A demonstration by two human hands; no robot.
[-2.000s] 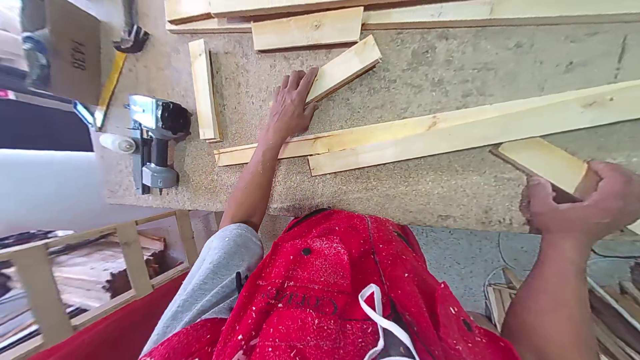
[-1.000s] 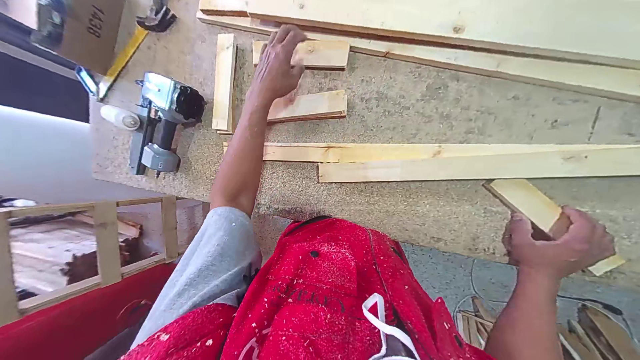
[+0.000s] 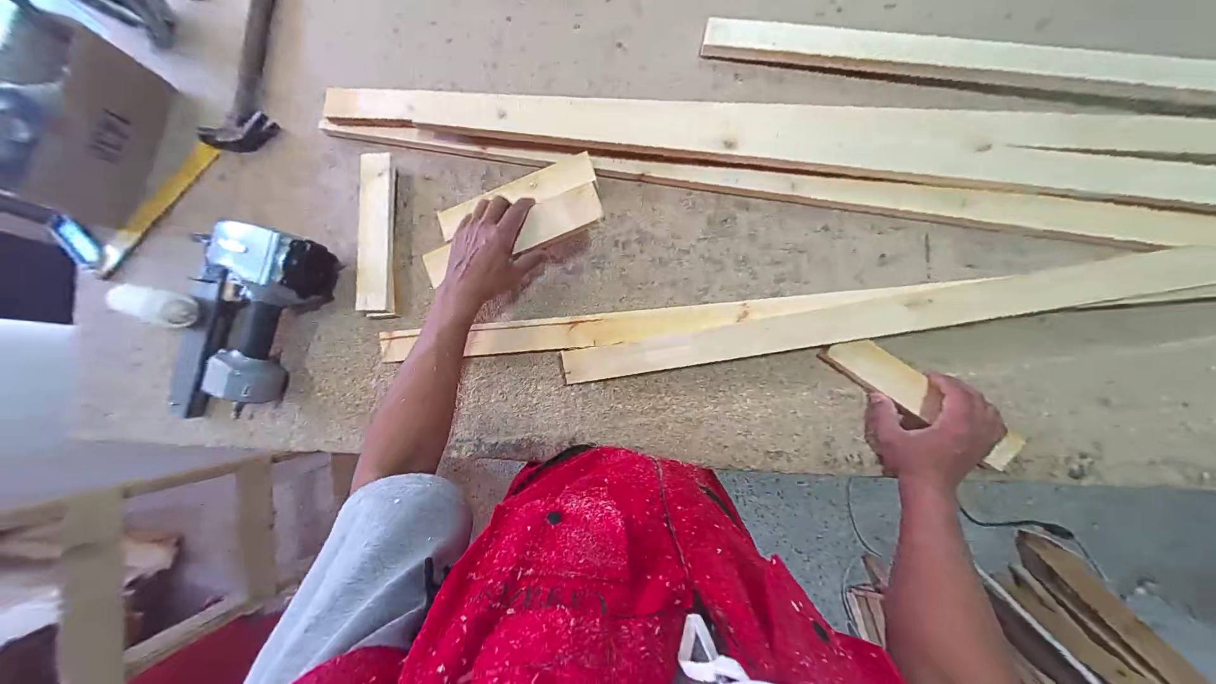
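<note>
My left hand (image 3: 489,252) lies on two short pine boards (image 3: 560,214) placed side by side at a slant, its fingers spread over them. Left of them, another short board (image 3: 376,233) stands lengthwise away from me. My right hand (image 3: 936,427) grips a short wooden block (image 3: 879,375) near the bench's front edge, thumb on one side and fingers on the other. Between my hands, long pine strips (image 3: 722,332) lie across the bench, overlapping. The underside of the gripped block is hidden.
A pneumatic nailer (image 3: 252,313) and a white bottle (image 3: 152,305) lie at the left, with a hammer (image 3: 249,85), a yellow measuring strip (image 3: 166,204) and a cardboard box (image 3: 104,123) behind. Long boards (image 3: 760,128) span the back. Wood scraps (image 3: 1092,598) and a cable lie below the front edge.
The two short boards now lie against each other at a slant; one second ago they were apart. My left hand has come down onto them. My right hand still grips its block.
</note>
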